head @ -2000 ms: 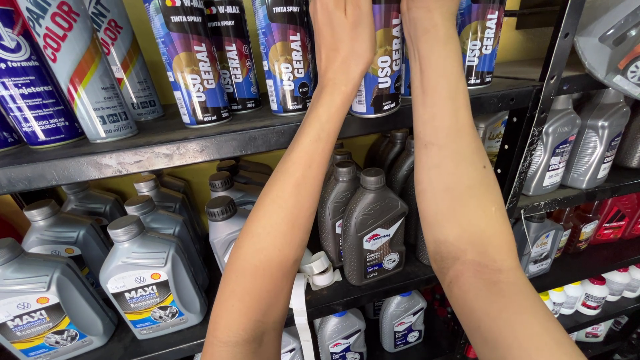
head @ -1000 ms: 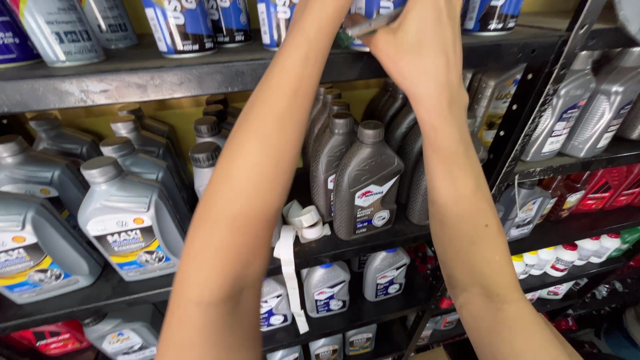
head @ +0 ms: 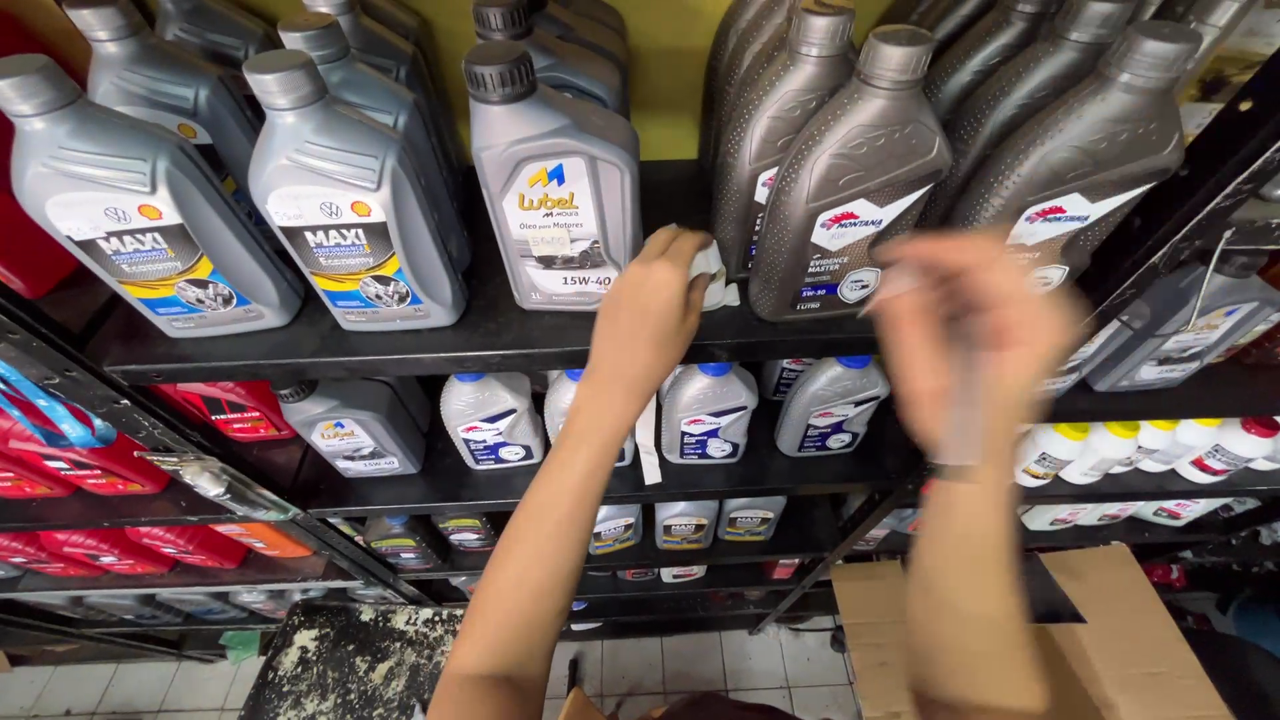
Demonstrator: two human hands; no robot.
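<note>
My left hand (head: 655, 290) is at the shelf edge with its fingers closed around a small roll of white tape or labels (head: 712, 280). A white strip (head: 648, 440) hangs below that hand, over the shelf edge. The roll lies between a grey Lubel oil bottle (head: 560, 190) and a dark grey Montana oil bottle (head: 855, 190). My right hand (head: 975, 330), motion-blurred, is in front of the Montana bottles at the right; a small whitish thing shows at its fingertips, too blurred to name.
Grey Maxi oil bottles (head: 355, 200) stand at the left of the black metal shelf (head: 400, 350). Smaller Montana bottles (head: 708, 415) are on the shelf below. A cardboard box (head: 1120, 640) is at the lower right, and a worn black-topped surface (head: 350, 660) at the lower left.
Both hands have come down from the spray cans on the upper shelf. The left hand is now on the white roll, which lay untouched on the shelf before. The view has tilted down.
</note>
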